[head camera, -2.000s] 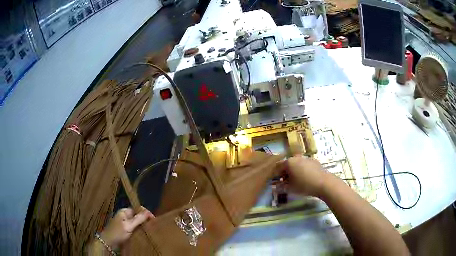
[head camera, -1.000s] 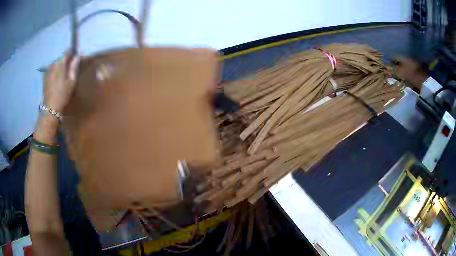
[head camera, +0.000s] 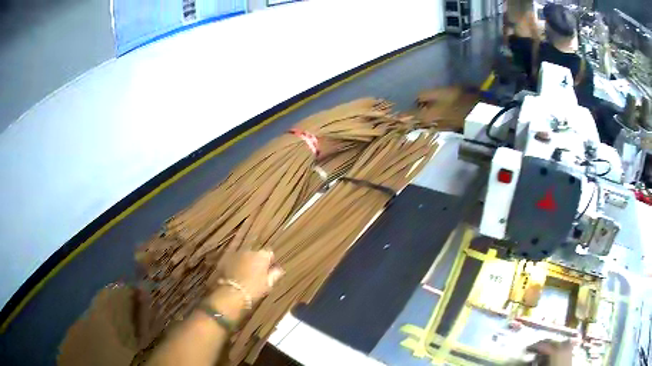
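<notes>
Loose strap bundles (head camera: 286, 193), brown and tied with red and dark ties, lie at the left. My left hand (head camera: 247, 275) is over their near end, blurred, its fingers partly curled; whether it grips a strap is not clear. My right hand (head camera: 554, 354) is small, blurred and cut off by the bottom edge, in front of the clamp; its hold is not clear. The yellow feeding-frame clamp (head camera: 530, 282) is under the machine head. No brown panel shows under it. The positioning template (head camera: 422, 339) with yellow tape lies in front of it.
The white pattern sewing machine (head camera: 547, 204) with dark front stands at the right. A dark mat (head camera: 389, 250) lies between bundles and machine. A blurred brown piece (head camera: 100, 329) is at the lower left. People (head camera: 561, 50) are behind the machine. A white wall runs along the left.
The brown panel with handles, raised in my left hand, is out of that hand. The hand has moved to the straps. The view has swung right; my right hand now shows at the bottom.
</notes>
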